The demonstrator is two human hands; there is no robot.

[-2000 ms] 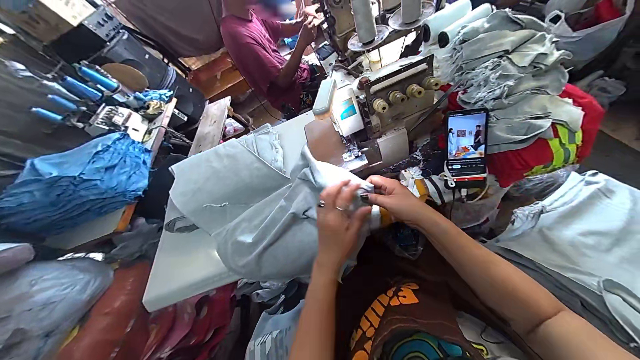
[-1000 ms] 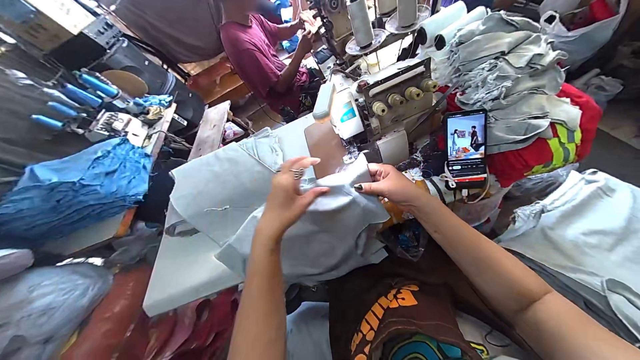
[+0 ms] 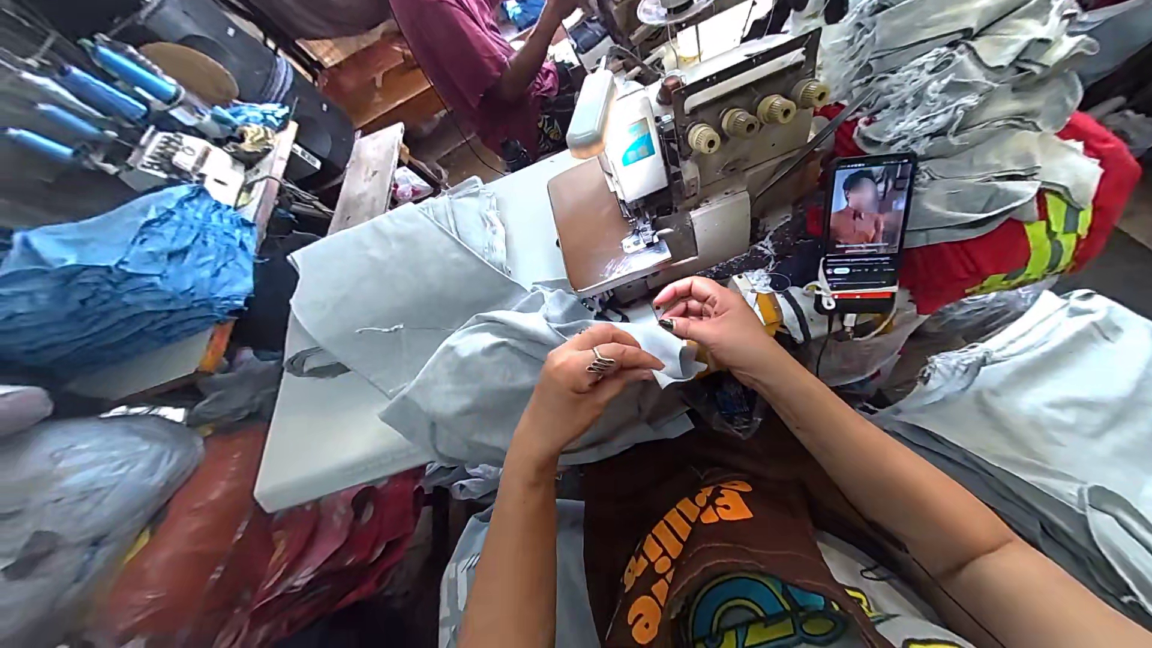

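My left hand (image 3: 585, 382), a ring on one finger, pinches the edge of a light grey fabric piece (image 3: 486, 378) that lies bunched over the front of the white sewing table (image 3: 346, 450). My right hand (image 3: 711, 324) is just right of it, thumb and fingertips brought together above the fabric's edge; whether they grip cloth or a thread is too small to tell. Behind both hands stands an overlock sewing machine (image 3: 639, 153), its presser foot (image 3: 641, 238) over a metal plate. Another flat grey fabric piece (image 3: 405, 270) lies on the table's left part.
A phone (image 3: 866, 234) with a lit screen stands right of the machine, below stacked grey fabric pieces (image 3: 963, 99). More pale fabric (image 3: 1026, 405) lies at right. Blue fabric (image 3: 135, 270) and thread cones (image 3: 135, 72) are at left. A person in a maroon shirt (image 3: 459, 63) works behind the table.
The fabric edge, held up between both hands a second ago, now hangs lower near my left fingers. My left hand has moved right, closer to my right hand. The phone's picture has changed.
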